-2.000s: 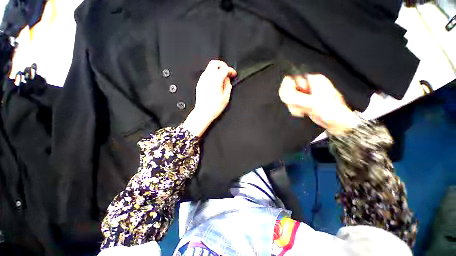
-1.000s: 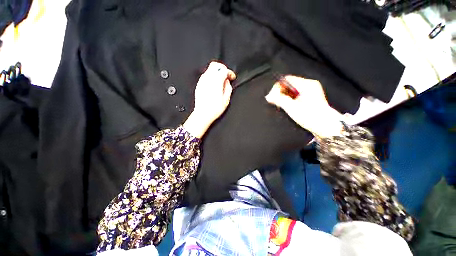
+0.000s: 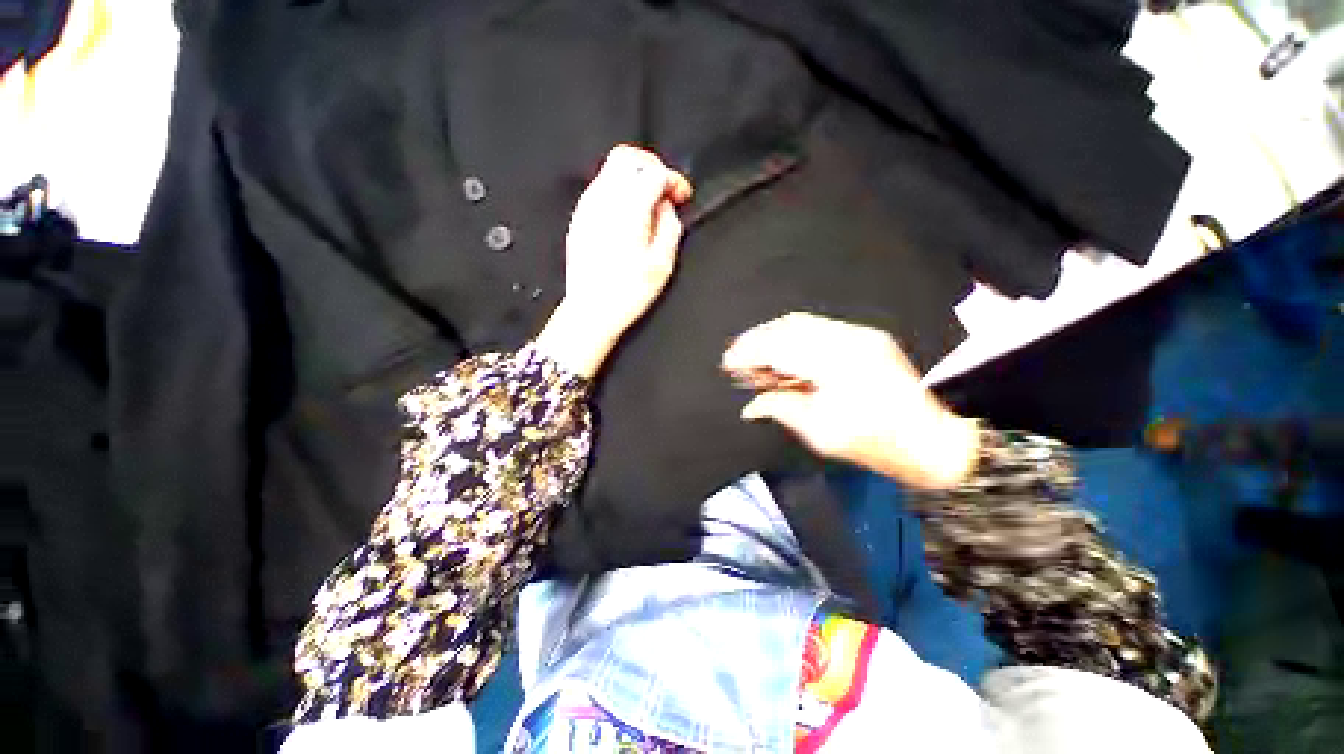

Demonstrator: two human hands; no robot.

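Observation:
A black jacket [image 3: 796,280] lies spread in front of me, with front buttons [image 3: 498,236] in a row left of my left hand. My left hand [image 3: 622,243] is closed with its fingertips on the cloth at the left end of the pocket flap [image 3: 744,187]; it seems to pinch a bit of it. My right hand [image 3: 840,390] is over the lower right of the jacket, fingers curled. A small dark reddish bit shows between its thumb and fingers, seemingly the thread snips; their blades cannot be made out.
Other black garments [image 3: 59,398] lie at the left. The white table top [image 3: 1253,125] shows at the right, with a small dark loop at its edge. The blue floor [image 3: 921,575] shows at the lower right. My denim clothing [image 3: 663,633] is at the jacket's near edge.
My right hand has moved down and left, away from beside the flap; the red handle seen a second ago is now mostly hidden. My left hand keeps its place at the flap.

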